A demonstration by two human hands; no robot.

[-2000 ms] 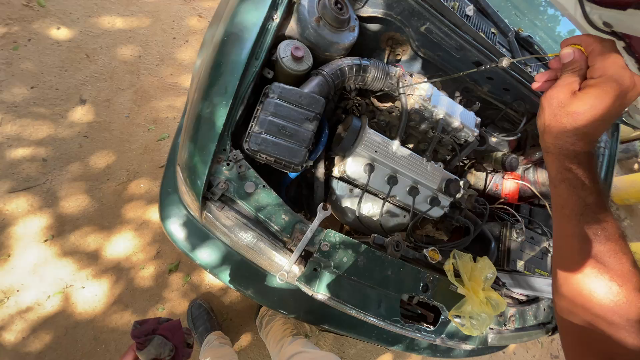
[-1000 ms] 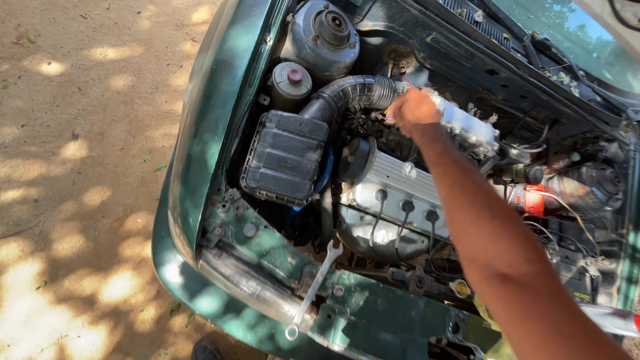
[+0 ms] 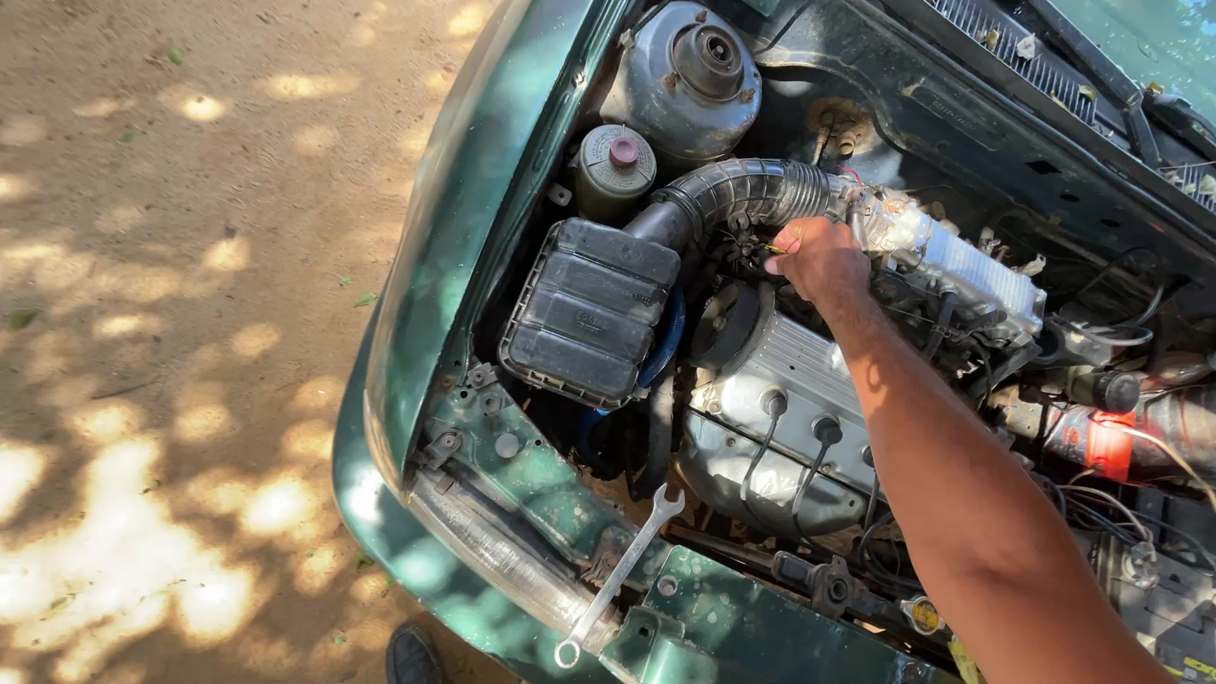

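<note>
My right hand (image 3: 822,261) reaches in from the lower right over the engine, its fingers pinching the yellow handle of an oil dipstick (image 3: 777,250). It is low beside the ribbed black intake hose (image 3: 760,193), behind the silver valve cover (image 3: 798,356). The dipstick's blade is hidden from sight. My left hand is out of view. A combination wrench (image 3: 622,578) lies across the green front panel (image 3: 731,608), its ring end towards the headlight.
The black air filter box (image 3: 594,309) and the fluid reservoir (image 3: 616,163) are left of the hand. Spark plug leads (image 3: 810,480) rise from the engine. A radiator cap (image 3: 921,616) is near my forearm. Sandy ground (image 3: 190,332) borders the car.
My right hand has moved from the upper right, where it held the dipstick up in the air, down to the engine near the intake hose. The dark cloth at the lower left has left the view.
</note>
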